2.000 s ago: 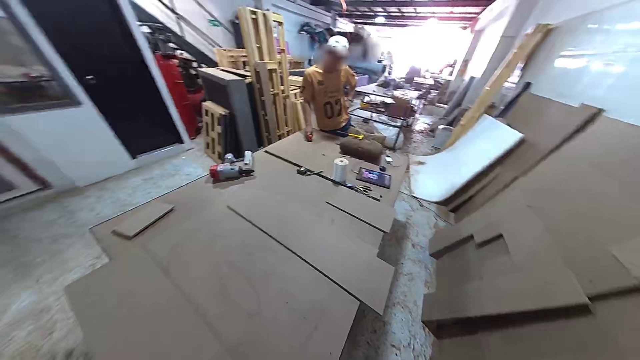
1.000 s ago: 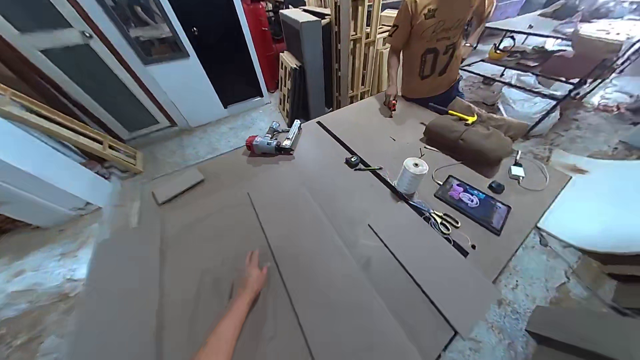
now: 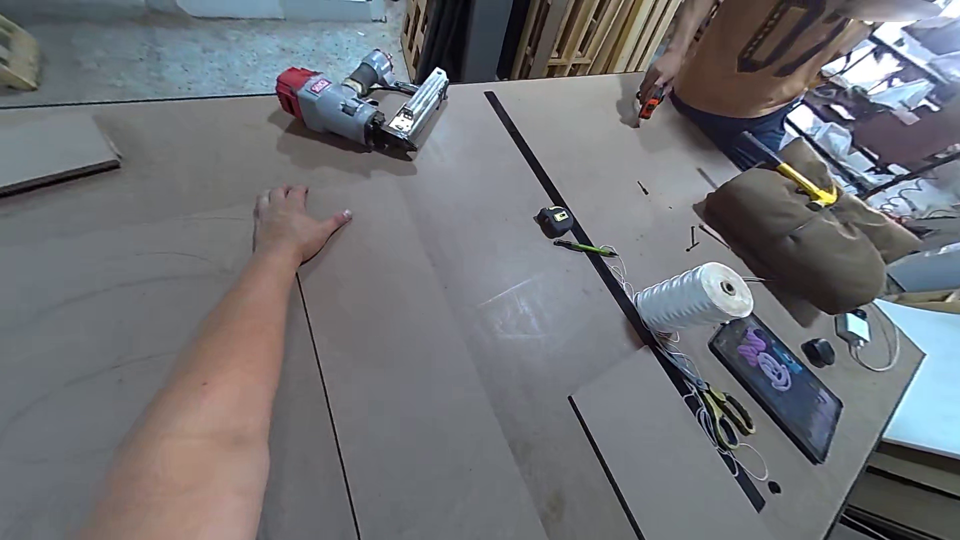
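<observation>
My left hand [image 3: 289, 227] lies palm down at the top end of the seam between large brown boards, fingers spread and thumb pointing right; it holds nothing. A long flat board [image 3: 420, 390] is to the right of that seam. Beyond the hand, a grey and red pneumatic nailer or stapler [image 3: 337, 109] rests on its side. To the right are a black tape measure [image 3: 555, 221], a green pen-like tool [image 3: 585, 247], a spool of white cord [image 3: 694, 296] and yellow-and-black scissors [image 3: 726, 420]. My right hand is out of view.
A person [image 3: 757, 60] stands at the far edge, a hand on an orange-and-black tool [image 3: 649, 103]. A yellow-handled hammer [image 3: 806, 184] lies on a brown cushion-like bundle [image 3: 795, 232]. A tablet [image 3: 780, 386] and a white adapter with cable [image 3: 853, 328] are at right; a small board [image 3: 52, 150] is at left.
The view has moved much closer over the table. My left hand, absent two seconds ago, came in at the seam and has moved up along it towards the nailer.
</observation>
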